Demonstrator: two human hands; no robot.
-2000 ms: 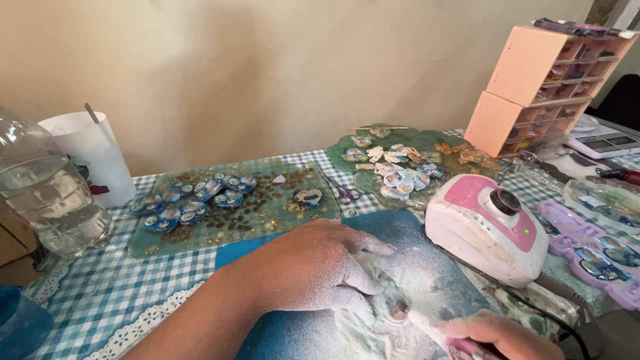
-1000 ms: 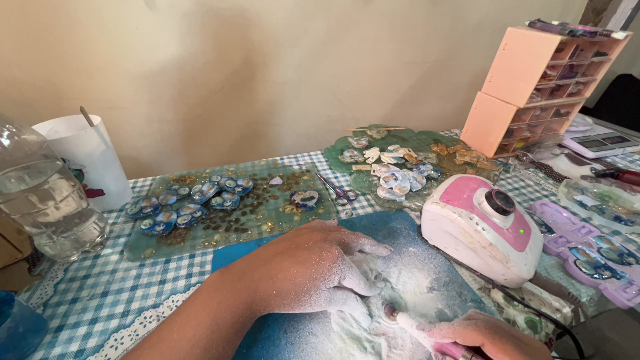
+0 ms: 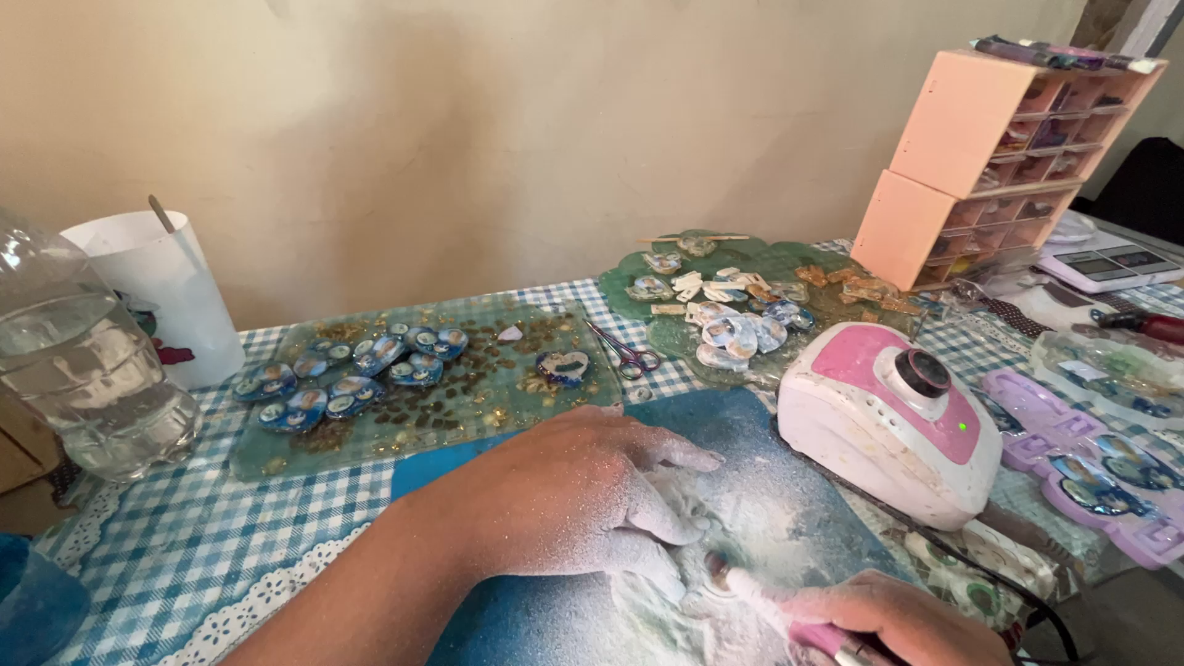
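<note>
My left hand (image 3: pixel 592 499), coated in white dust, lies over a blue mat (image 3: pixel 721 407) with its fingers bent down around a dust-covered piece (image 3: pixel 684 499); the piece's outline is hard to make out. From the lower right, my right hand (image 3: pixel 897 615) grips a pink rotary tool handpiece (image 3: pixel 823 638). Its rounded sanding bit (image 3: pixel 717 564) is just beside my left fingertips. White powder (image 3: pixel 666 610) is heaped and spread on the mat below both hands. The pink and white control unit (image 3: pixel 888 416) stands at the mat's right, with a green light lit.
Blue resin pieces (image 3: pixel 370 356) lie on a green glittery tray (image 3: pixel 444 425). Scissors (image 3: pixel 629 356) rest beside it. Behind are pale pieces (image 3: pixel 740 333), right a peach drawer unit (image 3: pixel 962 129) and purple mold (image 3: pixel 1064 472). Left stand a water bottle (image 3: pixel 92 379) and white cup (image 3: pixel 176 296).
Both hands remain over the powder, the left fingers still bent and the handpiece still in my right hand. The bit has shifted slightly relative to the left fingers.
</note>
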